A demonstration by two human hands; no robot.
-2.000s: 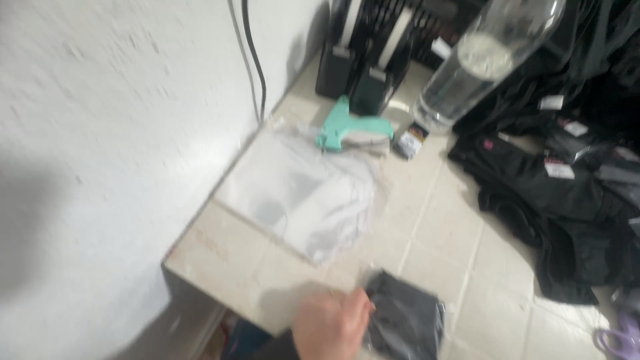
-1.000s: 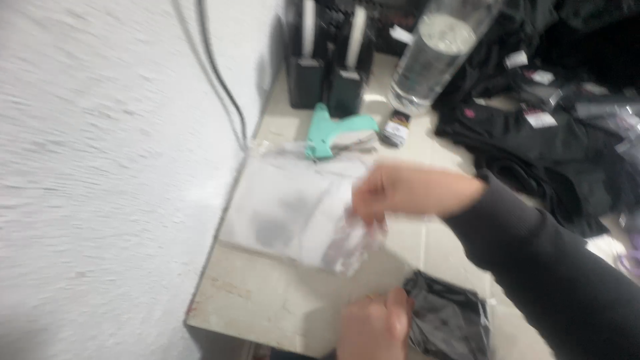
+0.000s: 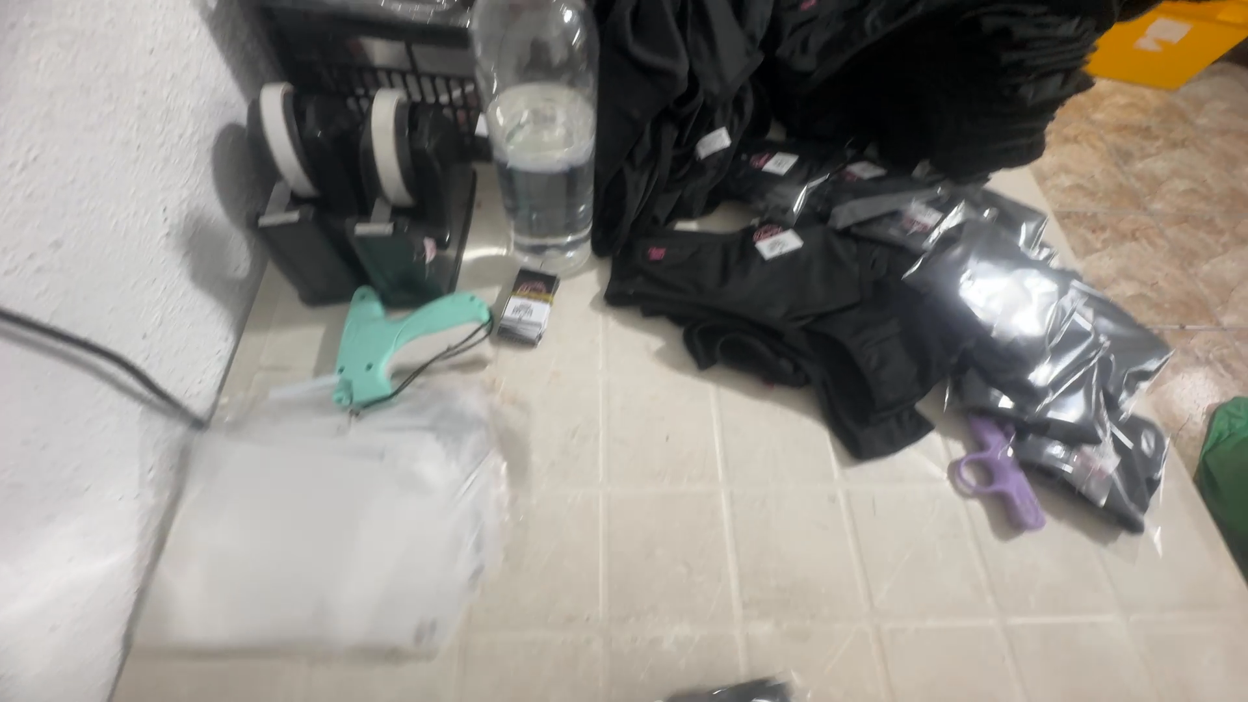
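Neither of my hands shows in the head view now. At the bottom edge, only the top of a black item in clear plastic (image 3: 736, 691) is visible. A stack of clear plastic bags (image 3: 322, 536) lies at the left, beside the wall. The teal tagging gun (image 3: 366, 351) rests at the bags' upper edge, with a small stack of printed tags (image 3: 528, 307) to its right. Black garments with white tags (image 3: 760, 283) lie right of centre, next to black garments packed in clear plastic (image 3: 1033, 312). A purple tool handle (image 3: 1004, 478) lies just below those packs.
Two black tape dispensers (image 3: 370, 244) and a clear bottle partly filled with liquid (image 3: 546, 175) stand at the back left, before a black plastic crate (image 3: 419, 68). A tall pile of black garments (image 3: 936, 88) is behind. Beyond the tiled table (image 3: 663, 556) is a yellow container (image 3: 1160, 44).
Both hands, seen near the bags and the black packed item one second ago, have gone out of view. The view has shifted, showing more of the table's right side.
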